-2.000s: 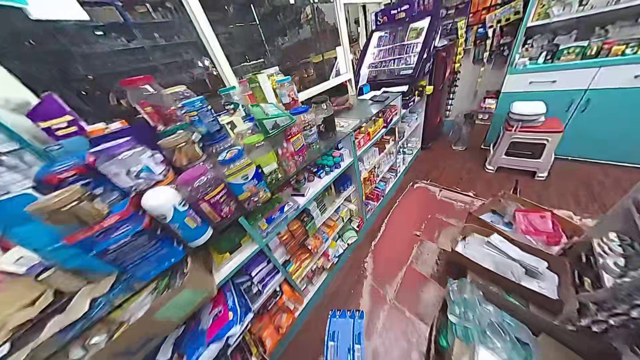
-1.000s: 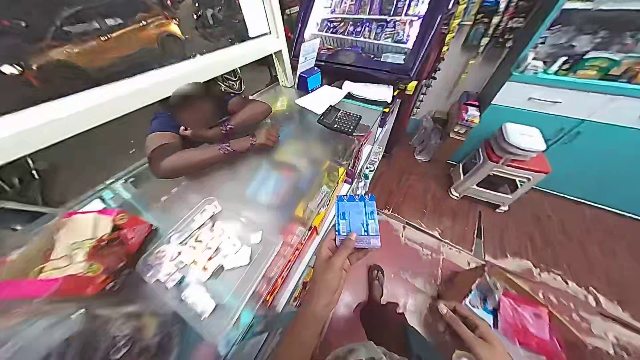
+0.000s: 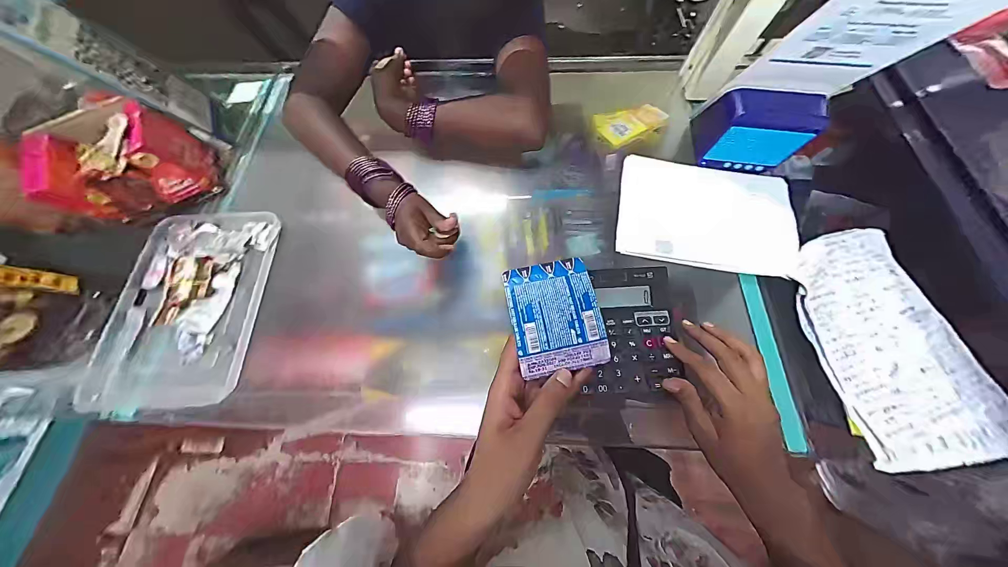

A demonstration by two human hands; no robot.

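Note:
My left hand (image 3: 524, 402) holds a small blue printed packet (image 3: 553, 315) by its lower edge, thumb in front. The packet covers the left part of a black desk calculator (image 3: 646, 346) lying on the glass counter (image 3: 378, 315). My right hand (image 3: 720, 386) is at the calculator's right side, fingers spread, with fingertips over or on its right-hand keys; whether a key is pressed I cannot tell. Across the counter, another person's hand (image 3: 425, 228) with bangles has something small at its fingertips.
A clear plastic tray (image 3: 256, 303) with papers and wrappers lies at the left, below a red box (image 3: 63, 169). White paper (image 3: 705, 216), a handwritten sheet (image 3: 898, 346), a blue box (image 3: 760, 126) and a yellow packet (image 3: 630, 124) lie to the right and back. The other person's forearms rest over the counter.
The view has turned to the counter. My left hand still has the blue packet, now in front of the calculator. My right hand has moved from near the floor boxes to the calculator.

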